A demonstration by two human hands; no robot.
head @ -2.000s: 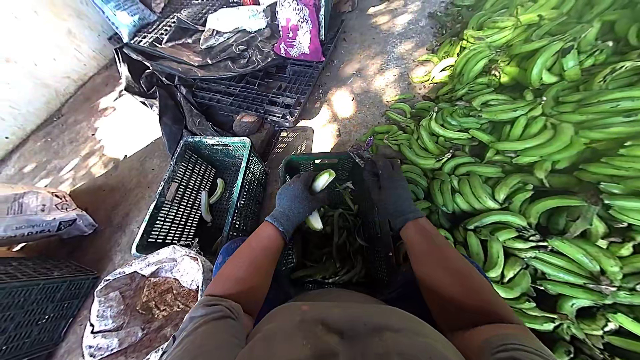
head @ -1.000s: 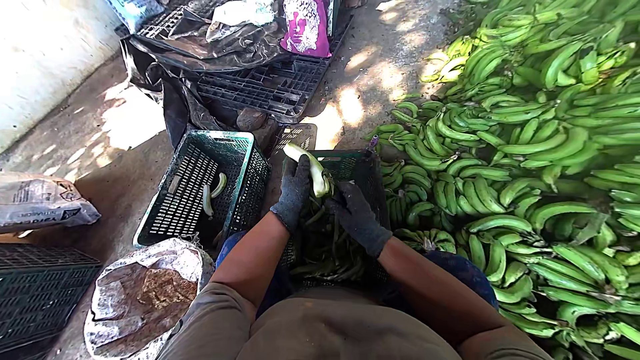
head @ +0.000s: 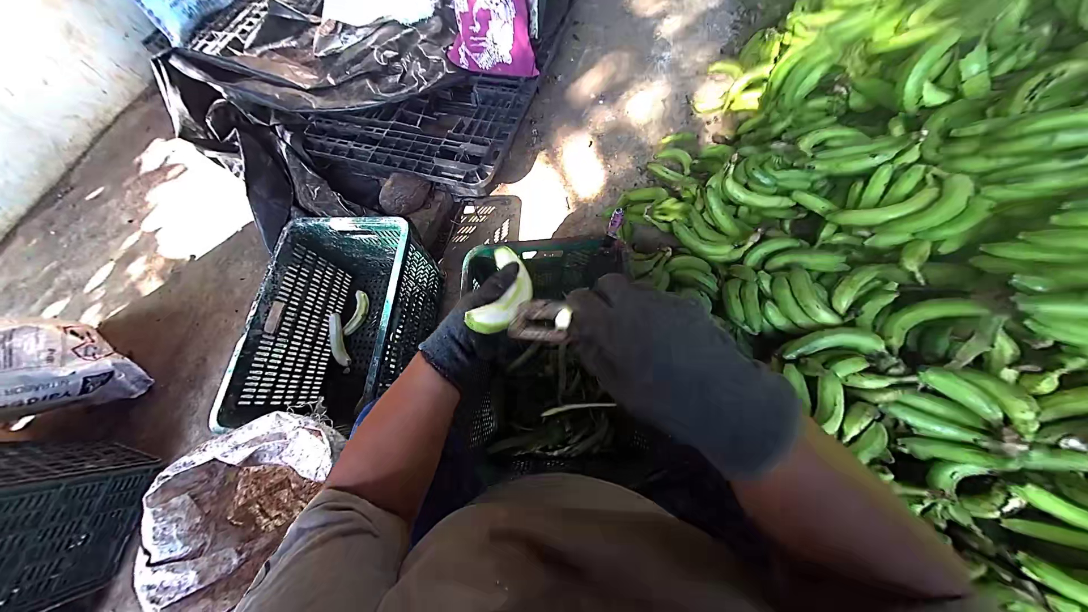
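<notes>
My gloved left hand [head: 476,327] grips a green plantain [head: 507,297] with pale, peeled areas, above a green plastic crate [head: 544,248] that holds peel strips [head: 565,438]. In my gloved right hand [head: 646,348] is a small peeling tool [head: 541,321], blurred, its head close beside the plantain; its exact kind cannot be told. Another green plastic crate [head: 393,255] stands to the left, with two pale peeled plantains [head: 348,327] on its bottom. Many unpeeled green plantains [head: 884,204] are piled on the right.
An open white sack [head: 183,510] with brown material stands at lower left, near a dark crate [head: 64,527] and a printed bag [head: 64,370]. Behind the crates lie a black plastic pallet [head: 416,136], black sheeting [head: 340,72] and a stone-like lump [head: 404,194].
The plantain is now held lower and tilted the other way. My right hand has drawn away from it and shows the peeling tool, which was not plainly visible before.
</notes>
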